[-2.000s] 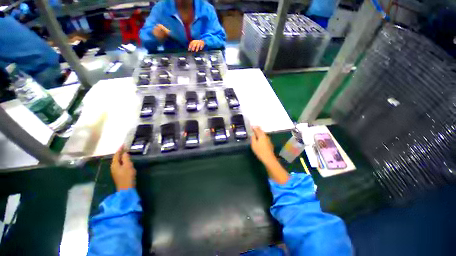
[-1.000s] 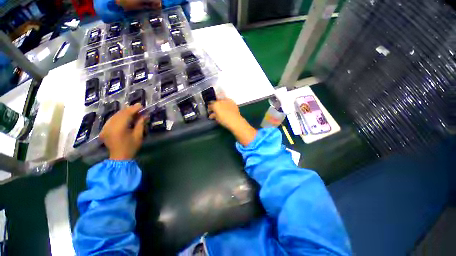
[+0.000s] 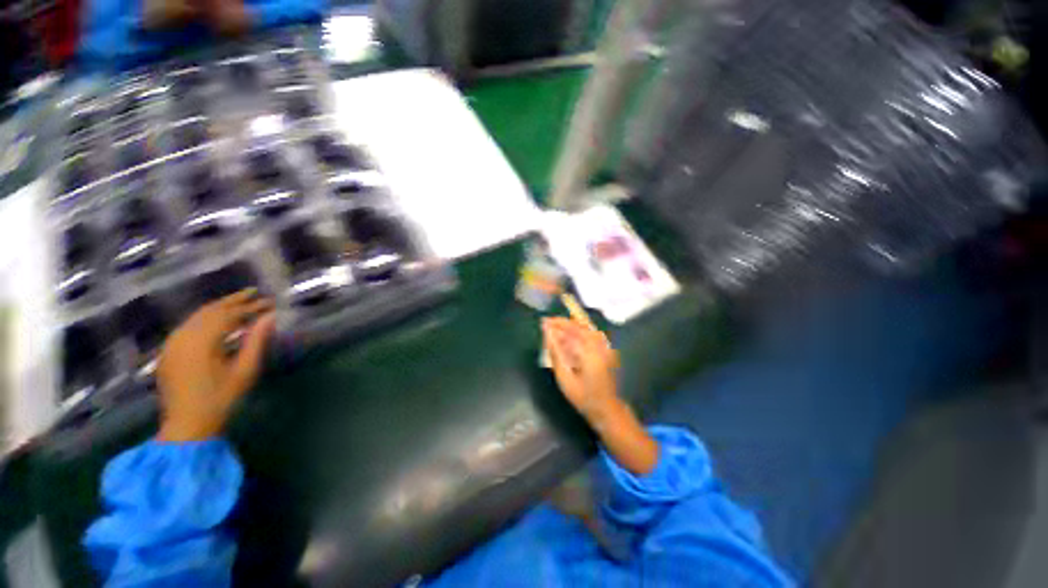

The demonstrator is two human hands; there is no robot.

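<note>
The frame is blurred. A clear plastic tray (image 3: 402, 296) of black keypad phones lies on the left, with more phone-filled trays beyond it. A phone (image 3: 370, 244) sits in a pocket at its right end. My left hand (image 3: 207, 365) is over the tray's near row with fingers curled; whether it grips a phone is hidden. My right hand (image 3: 584, 365) is low over the green bench, just in front of a small bottle (image 3: 538, 279) with an orange-yellow label. Its fingers are bent down, and whether they hold anything cannot be told.
A white booklet (image 3: 630, 296) with a pinkish picture or phone lies right of the bottle. A white board (image 3: 442, 161) is under the trays. A tall ridged stack of trays (image 3: 804, 149) stands at right. A grey post rises behind the bottle. A person's hands and blue sleeves show at top left.
The view has turned right. My right hand has left the near tray's right end and moved to the bench by the bottle. My left hand remains at the near row. The trays now overlap.
</note>
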